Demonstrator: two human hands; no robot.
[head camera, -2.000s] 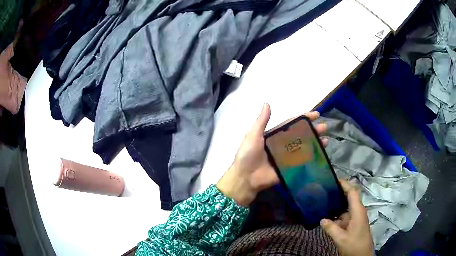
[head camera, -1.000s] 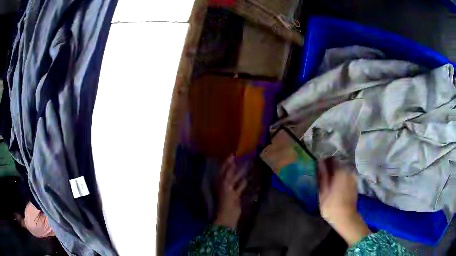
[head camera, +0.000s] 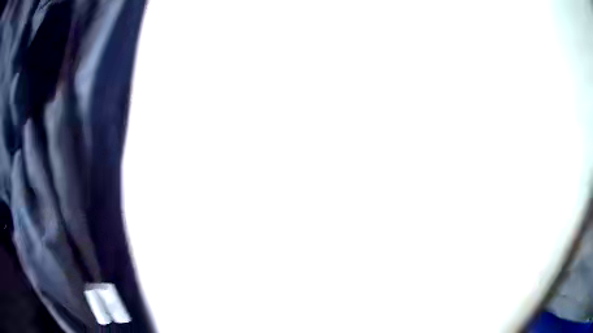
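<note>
Neither of my hands is in the picture. The white table top (head camera: 351, 162) fills most of the head view, very bright and close. A heap of unfinished garments (head camera: 52, 169), grey-blue with a dark navy edge, lies along the left side and is blurred. A small white label (head camera: 107, 304) shows on the garments at the lower left. The smartphone is not in view.
At the lower right, beyond the table's curved dark edge, a bit of light grey garment (head camera: 575, 289) shows above a corner of a blue bin (head camera: 559, 324).
The view has moved close over the white table top. Both hands, the phone and the under-table shelf have left the picture. Only a corner of the blue bin remains.
</note>
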